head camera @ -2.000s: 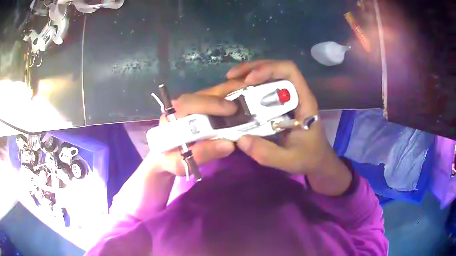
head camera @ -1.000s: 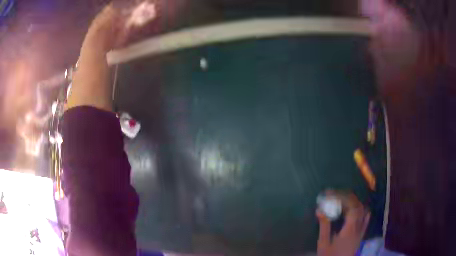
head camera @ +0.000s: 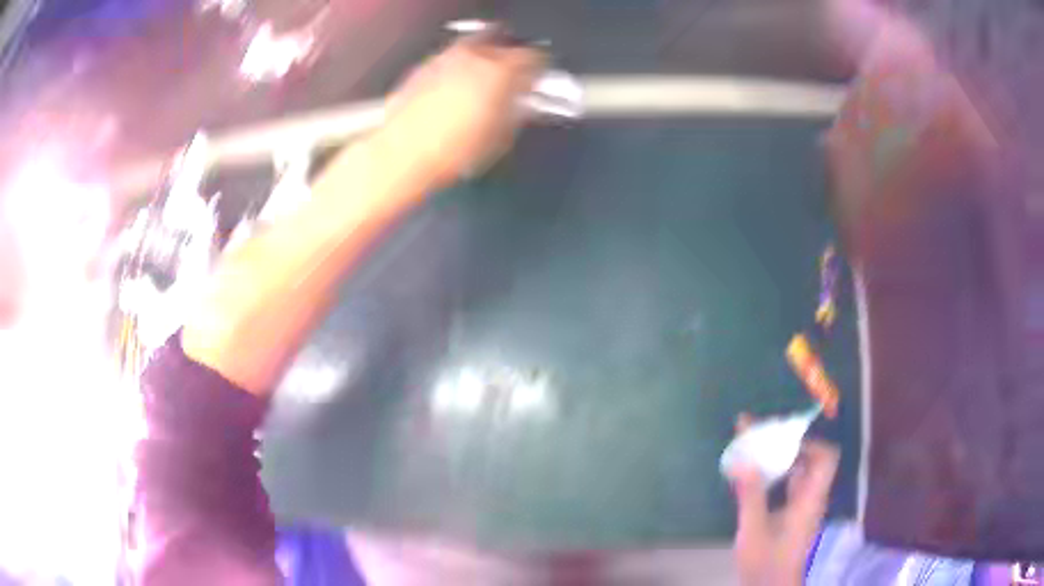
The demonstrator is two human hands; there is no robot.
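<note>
My left hand (head camera: pixel 487 86) is stretched across to the far edge of the dark green bench (head camera: pixel 595 275). Its fingers are closed around a small white and dark part (head camera: pixel 556 95), blurred by motion. My right hand (head camera: pixel 784 504) holds the white glue bottle (head camera: pixel 769 446) at the lower right. The bottle's thin greenish nozzle points up and right.
An orange-yellow stick (head camera: pixel 813 374) and a small purple and yellow item (head camera: pixel 827 286) lie at the bench's right side. Blurred white toy bodies (head camera: pixel 172 258) are at the left, partly in glare. A pale strip (head camera: pixel 710 96) runs along the far edge.
The toy body has left both hands. My left arm has reached far forward, then swung right, and a white part now shows at that hand. My right hand has taken the glue bottle, now nozzle up.
</note>
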